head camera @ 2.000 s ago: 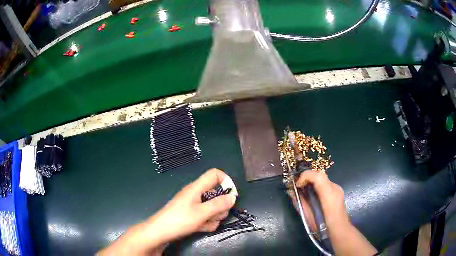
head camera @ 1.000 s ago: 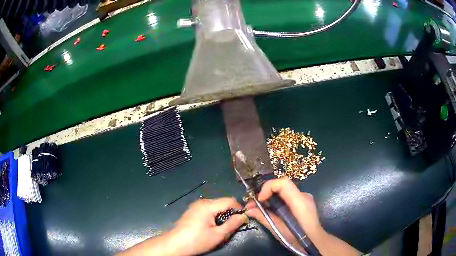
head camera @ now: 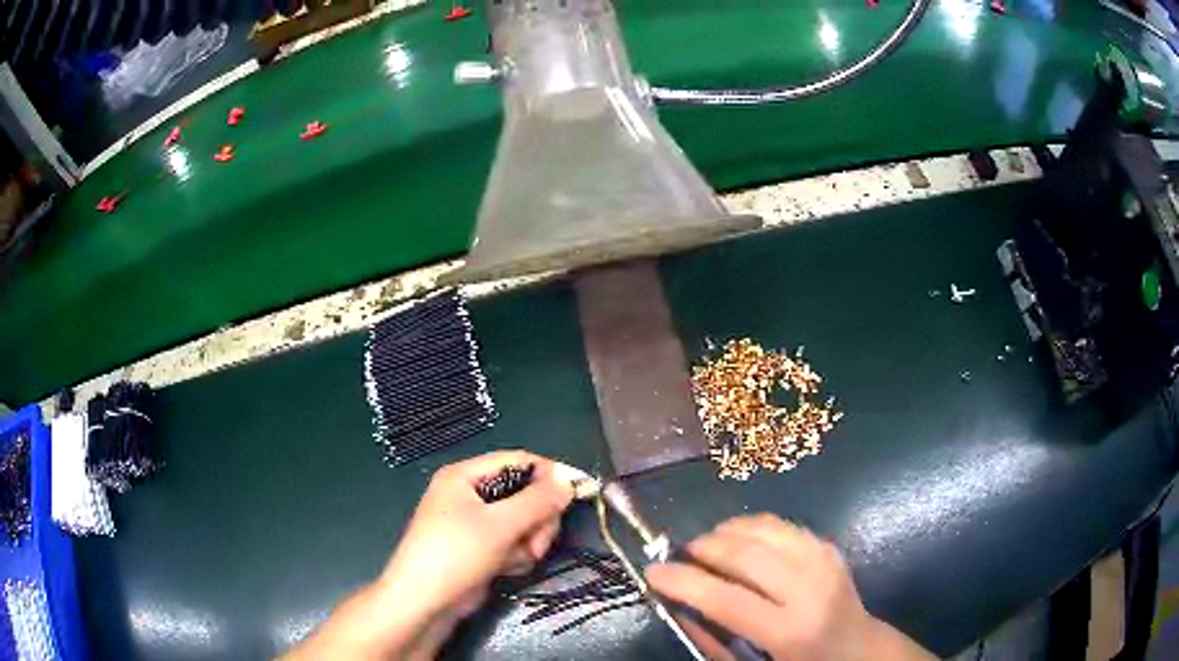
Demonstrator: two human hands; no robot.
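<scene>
My left hand holds a bunch of short black wires, with a white covering on a fingertip. My right hand grips the soldering iron, with the thin pale feed tube alongside. The iron's tip is at the fingertips of my left hand; the exact contact is too small to tell. Loose black wires lie on the bench between my hands. A heap of gold-coloured contacts lies right of the brown plate. A neat row of black wires lies left of the plate.
A clear fume hood stands over the plate's far end. A black feeder unit is at the right. Black and white wire bundles and a blue bin are at the far left. Small red parts lie on the green belt.
The iron has moved from the gold-coloured heap to my left fingertips. My left hand has shifted up and left since the last frame. The single wire left of it is no longer visible. Red parts have shifted on the belt.
</scene>
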